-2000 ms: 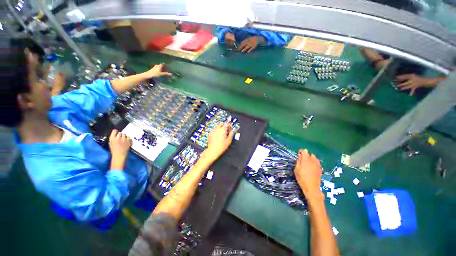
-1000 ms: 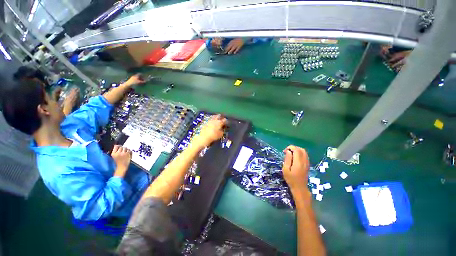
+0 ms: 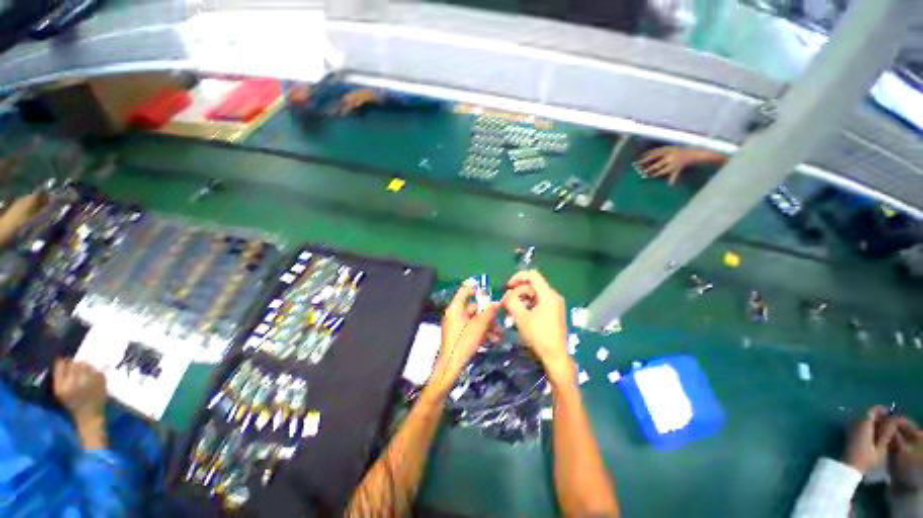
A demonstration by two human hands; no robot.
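My left hand (image 3: 468,329) is above the parts bag and holds a small circuit board assembly (image 3: 483,293) in its fingertips. My right hand (image 3: 536,312) is close beside it, fingertips pinched together at the assembly; whether a small part is between them is too small to tell. The clear parts bag (image 3: 501,390), full of dark pieces, lies under my hands, partly hidden by them. The black tray (image 3: 369,349) is left of my hands, with rows of assemblies in it.
A blue bin (image 3: 693,430) with white paper is at right, small white squares (image 3: 602,354) beside the bag. A slanting grey post (image 3: 708,192) stands beyond. Clear blister trays (image 3: 187,273) and a neighbour's blue sleeve are at left. Another person's hands (image 3: 880,445) are at lower right. Assemblies lie on the conveyor.
My left hand has left the tray and come right, to my right hand, with an assembly. My right hand has moved in from the bag's right side. The view has turned right.
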